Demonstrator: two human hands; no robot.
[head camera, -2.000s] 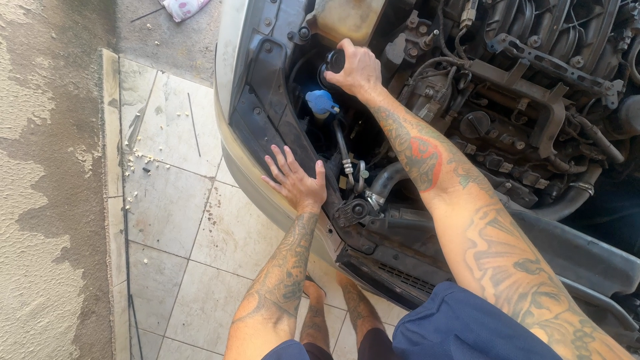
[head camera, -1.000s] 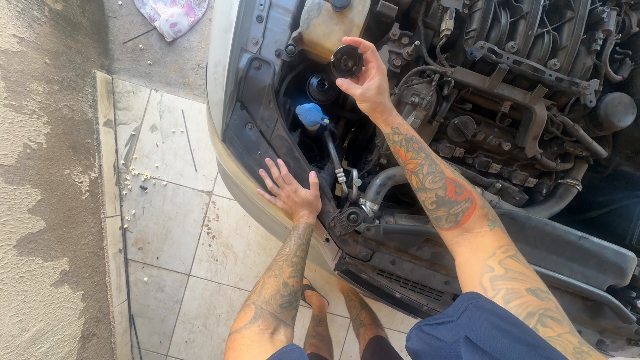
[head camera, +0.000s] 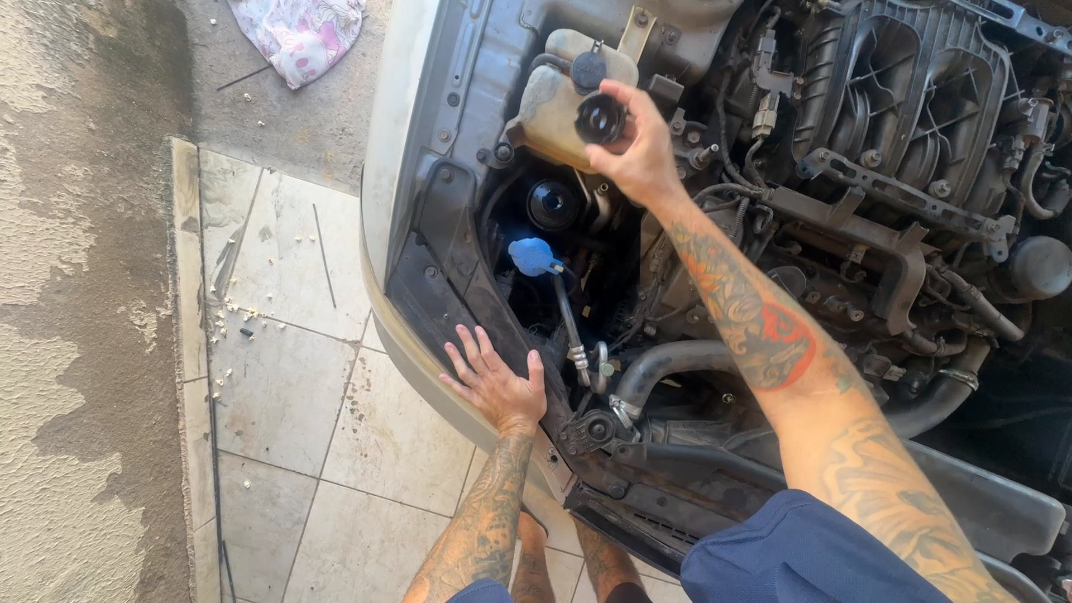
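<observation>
My right hand holds a round black cap between thumb and fingers, its hollow underside facing up toward the camera. Behind the cap is a yellowed plastic coolant reservoir with its own dark cap in place. Below it in the engine bay, a black round reservoir has its opening uncovered. Beside that stands the blue washer fluid cap, closed. My left hand rests with spread fingers on the black trim at the car's front edge.
The engine's intake manifold lies at the upper right. A curved radiator hose crosses the bay below my right forearm. Floor tiles with scattered crumbs, a rough wall and a printed cloth are at the left.
My right hand has lifted the black cap off the dark reservoir, where it was two seconds ago, and turned its underside up. The left hand stays on the front edge.
</observation>
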